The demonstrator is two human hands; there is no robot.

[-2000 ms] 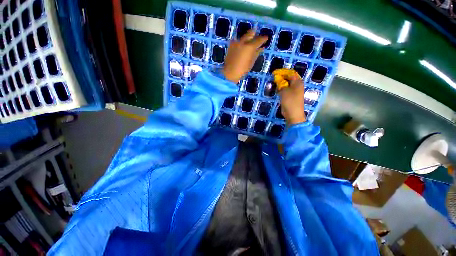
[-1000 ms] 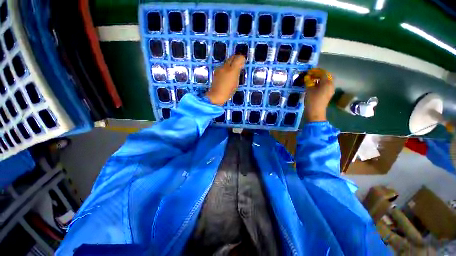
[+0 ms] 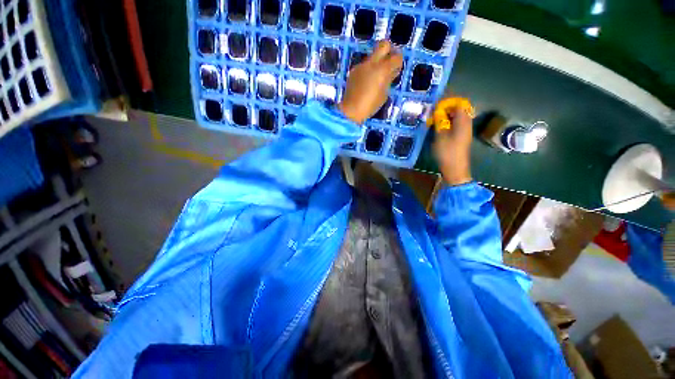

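Observation:
A light blue pocket tray (image 3: 259, 134) lies on the green bench, its far edge cut off by the top of the picture. Its visible pockets hold dark glossy rounded-rectangle pieces (image 3: 400, 29); some shine white. My left hand (image 3: 370, 83) is over the right half of the tray, fingertips at a pocket and hiding parts of nearby pockets. Whether it grips a piece I cannot tell. My right hand (image 3: 453, 137) holds a yellow-orange cloth or pad (image 3: 451, 111) just beyond the tray's right edge.
A small bottle (image 3: 524, 138) with a brownish part lies or stands right of my right hand. A round white disc (image 3: 631, 178) is at the bench's right. A white pocket tray (image 3: 59, 90) tops a stack at left. Cartons (image 3: 562, 240) are below the bench, a metal rack (image 3: 46, 226) lower left.
The view has shifted, so the tray sits higher and partly out of frame. My left hand has moved right across the tray. My right hand still holds the yellow-orange cloth beside the tray.

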